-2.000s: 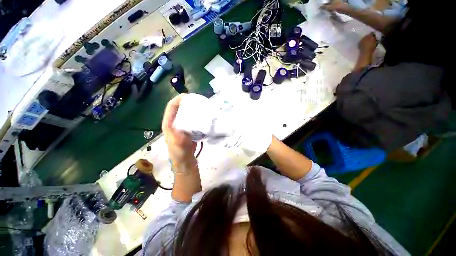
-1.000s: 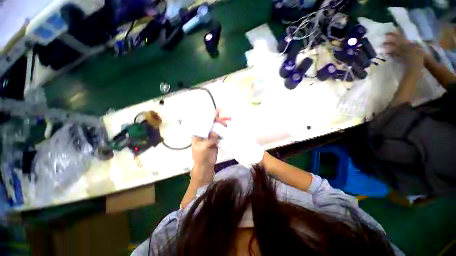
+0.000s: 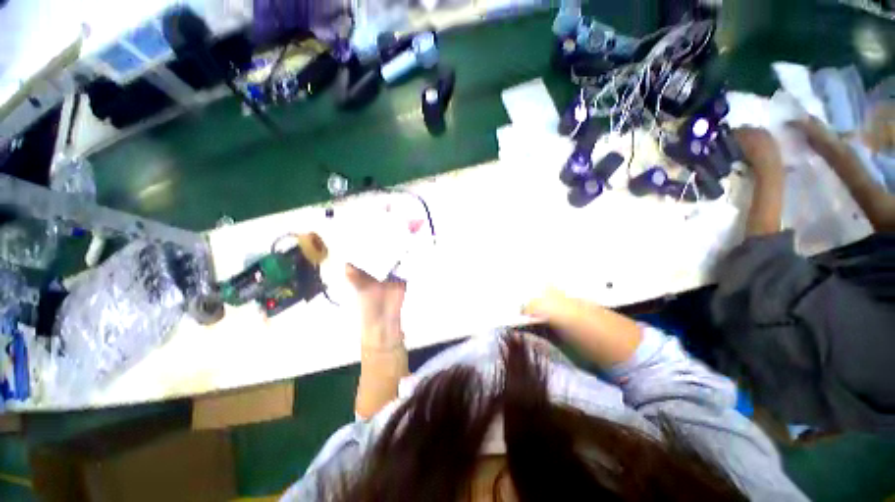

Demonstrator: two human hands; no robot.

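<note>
My left hand, bare at the wrist, is over the bench at the centre. Its fingers are at a white item, washed out by glare, with a dark lower edge; its exact shape cannot be told. My right hand is low at the bench's front edge, blurred and overexposed; its fingers and any glove or held thing cannot be made out. A green mini bench grinder with a red light stands left of my left hand, its tan wheel towards the hand.
Dark appliances with tangled white cables lie at the back right, beside white sheets. A co-worker's arm reaches in at right. Crumpled clear plastic lies far left. A black cord loops behind my left hand.
The view has swung, so the grinder sits nearer the centre than at first. My hands, close together around white material before, are now apart, my right one drawn back to the front edge.
</note>
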